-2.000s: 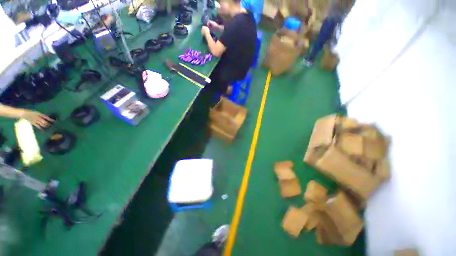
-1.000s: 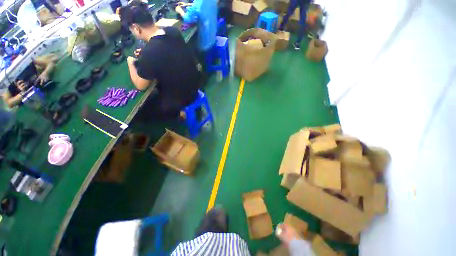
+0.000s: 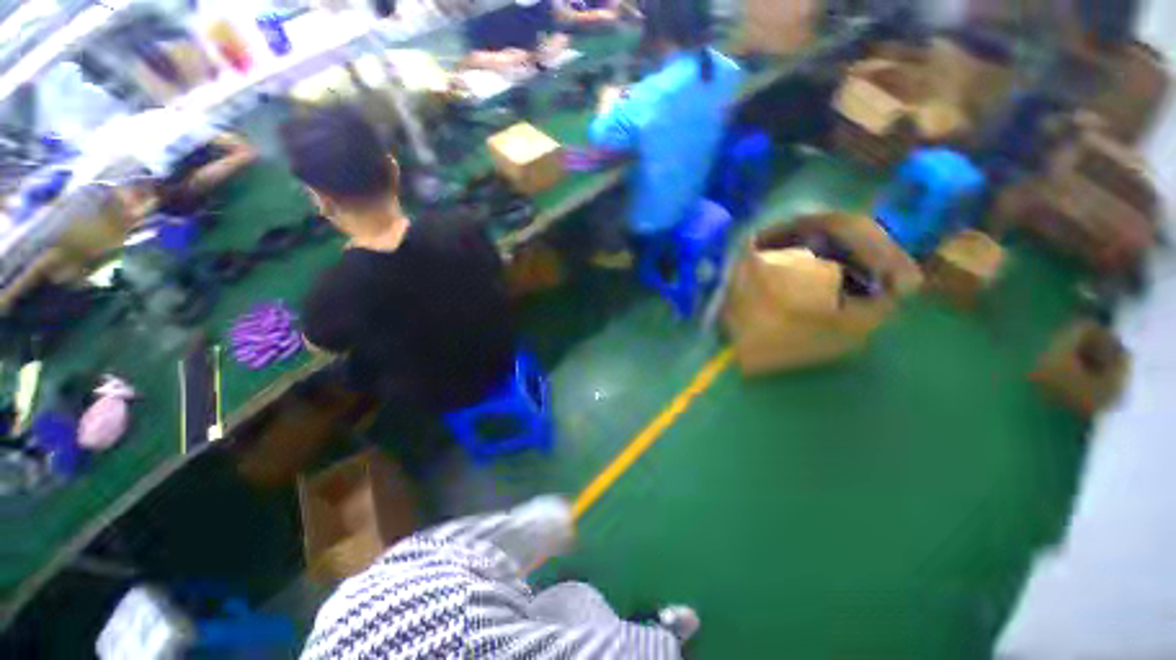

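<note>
My body, in a striped and patterned garment with grey sleeves, fills the bottom centre. A small blurred pale shape at the end of the lower grey sleeve looks like my right hand (image 3: 678,621); its fingers and anything in them cannot be made out. I cannot make out my left hand. Nearest in front, an open brown carton (image 3: 346,516) stands on the floor beside the bench. A white-topped blue stool (image 3: 145,627) is cut off at the bottom left.
A person in black (image 3: 419,303) sits on a blue stool (image 3: 509,410) at the green bench (image 3: 90,496), near purple cells (image 3: 266,335). Farther on are a person in blue (image 3: 677,129) and a large open carton (image 3: 793,316). A yellow line (image 3: 658,432) crosses the floor.
The view has swung right and along the aisle. The large carton and blue-clad person appear nearer, the carton heap at right has left view, and more of my garment shows.
</note>
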